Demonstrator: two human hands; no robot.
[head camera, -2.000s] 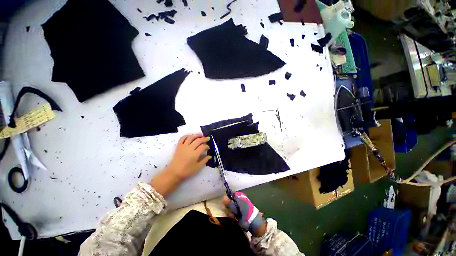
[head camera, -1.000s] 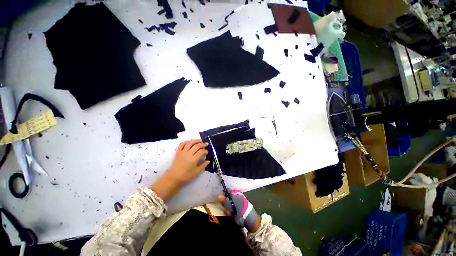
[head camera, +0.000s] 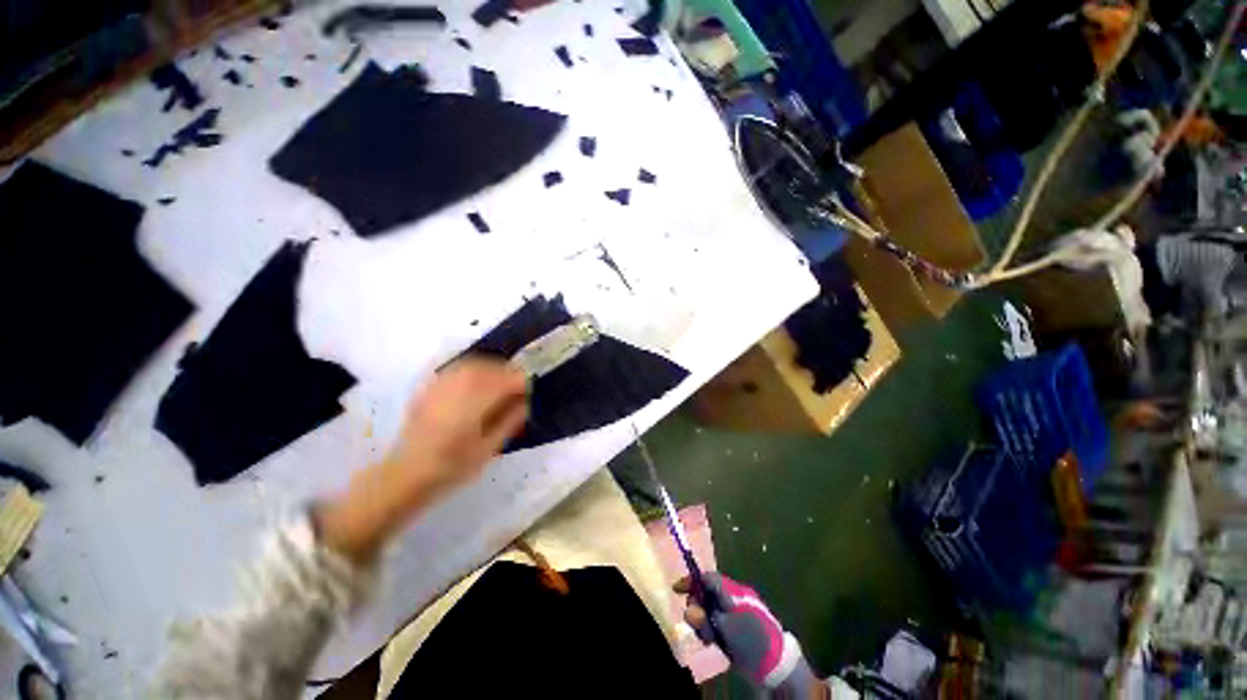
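Observation:
My left hand (head camera: 468, 413), bare and blurred, is over the left part of a black garment panel (head camera: 615, 379) at the table's front edge; whether its fingers grip the cloth cannot be told. A grey-beige cloth weight (head camera: 555, 345) lies on that panel, just right of my fingers. My right hand (head camera: 739, 626), in a pink and grey fingerless glove, holds the fabric shears (head camera: 672, 514) by the handles, off the table's front edge. The blades point up and left, apart from the cloth. Thin metal snips or tweezers (head camera: 611, 265) lie beyond the weight.
More black panels (head camera: 410, 148) lie beyond and to the left on the white table (head camera: 684, 205). Black scraps (head camera: 618, 196) are scattered at the far side. A steam iron (head camera: 780, 164) stands off the right edge, above cardboard boxes (head camera: 766, 397). Blue crates (head camera: 1046, 410) stand on the floor.
The view has turned and shifted to the right. The shears have come away from the panel and are now off the table edge. My left hand has moved nearer the weight.

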